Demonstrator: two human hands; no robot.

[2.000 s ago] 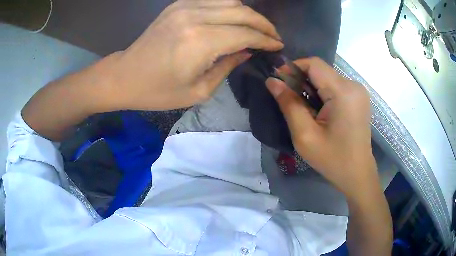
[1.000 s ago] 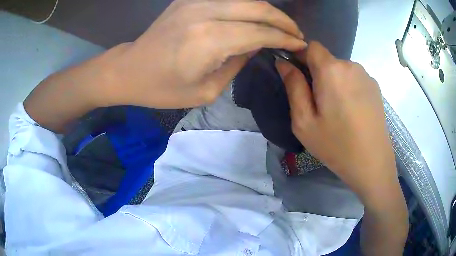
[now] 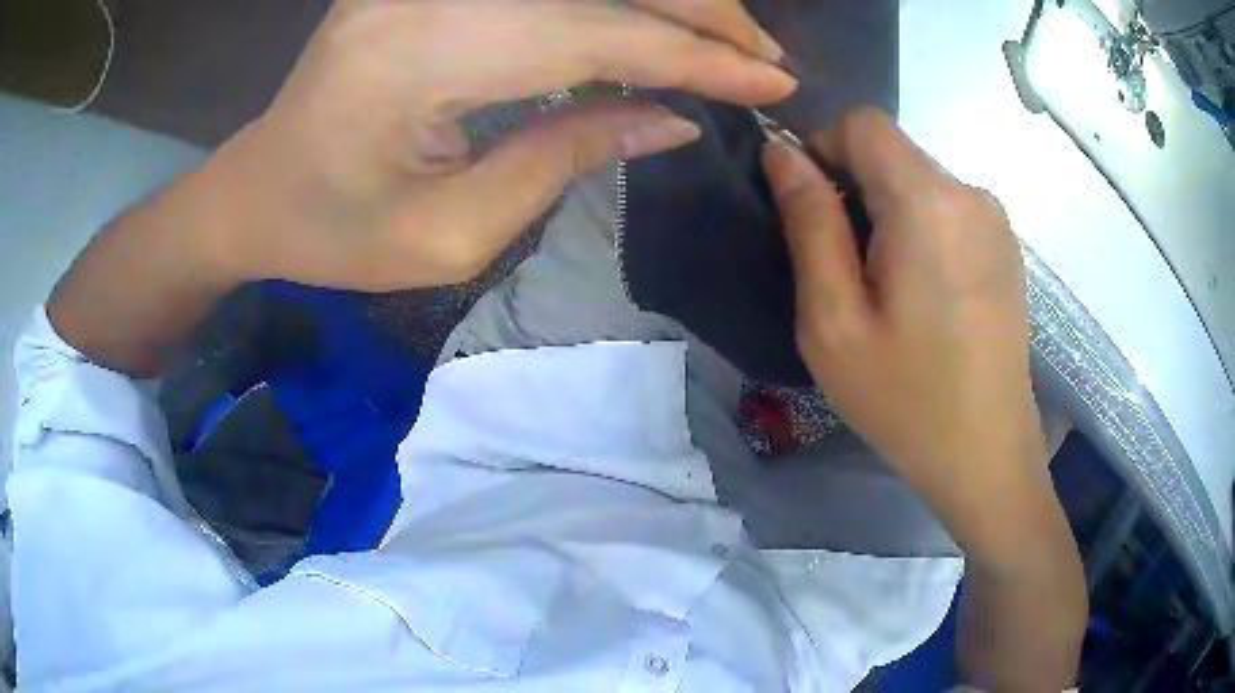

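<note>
The dark garment piece hangs over the table edge above my lap, with a line of small pale teeth or stitches along its left edge. My left hand is over the cloth at the upper middle, thumb and fingers apart, with nothing visible between the tips. My right hand is at the cloth's right side, closed around slim dark thread snips; a shiny tip shows beyond the thumb. The rest of the snips is hidden by the fingers.
The cream sewing machine bed is at the upper right. A printed ruler tape follows the table edge. A blue bin with dark pieces is at lower left. A red item lies below. A pale thread is upper left.
My left thumb and fingers have spread apart and moved left, off the right hand's fingertips. More of the cloth and its toothed left edge shows. The right hand still holds the dark tool.
</note>
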